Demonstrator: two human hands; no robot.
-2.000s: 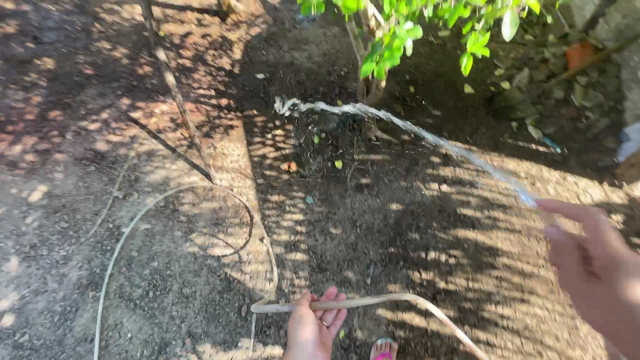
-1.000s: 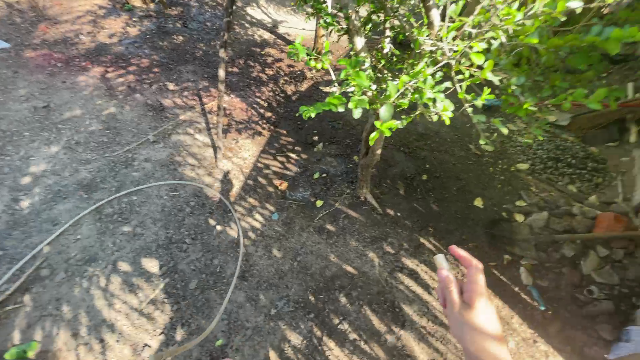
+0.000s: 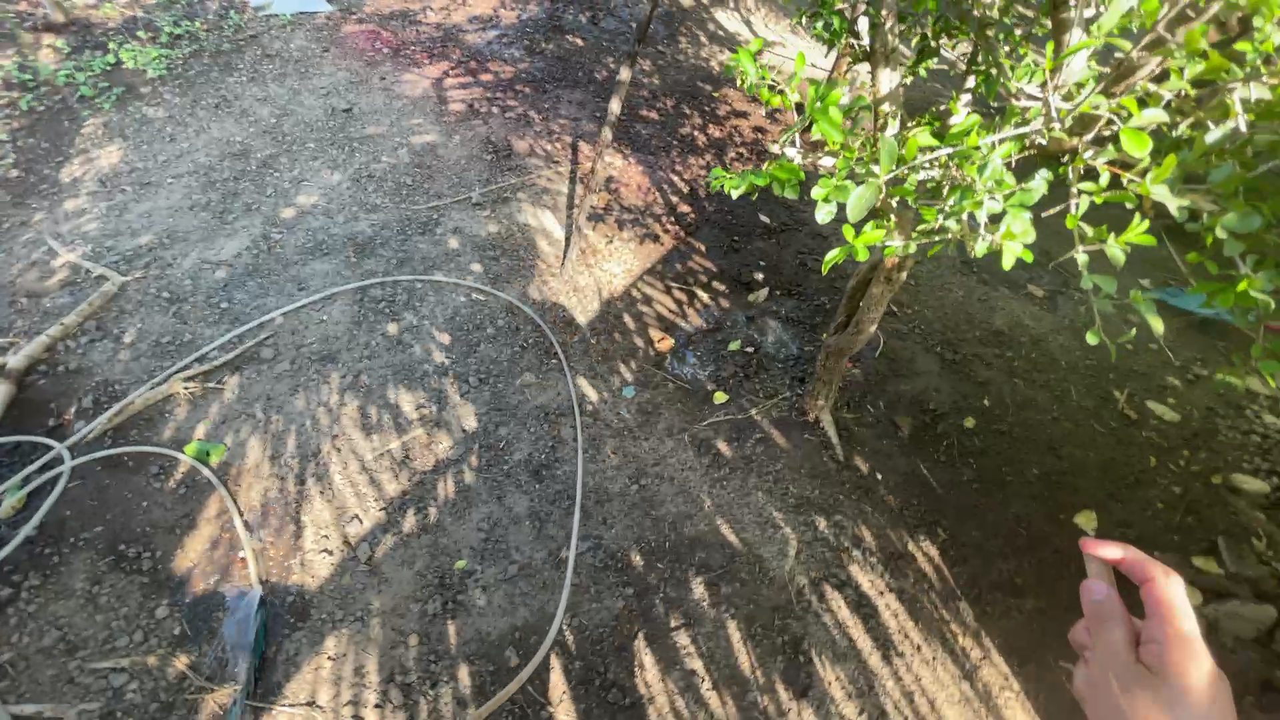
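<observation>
My right hand (image 3: 1145, 635), at the lower right, grips the end of a pale hose (image 3: 1098, 570) between thumb and forefinger. No clear water jet shows at its tip. My left hand is out of frame. A long loop of pale hose (image 3: 575, 480) lies on the ground and runs out at the bottom edge. A small tree's trunk (image 3: 850, 330) stands right of centre, with wet, glinting soil (image 3: 690, 362) to its left. Green leafy branches (image 3: 960, 190) spread above it.
A thin upright stick (image 3: 605, 130) stands beyond the hose loop. At the left lie a bare branch (image 3: 60, 330) and a crossing of hose near a plastic-like wrapped piece (image 3: 243, 630). Stones (image 3: 1240, 618) lie at the right edge.
Two seconds ago my left hand held the hose at the bottom; it is now out of view. The arcing water jet seen then no longer shows clearly. The view has shifted toward the left.
</observation>
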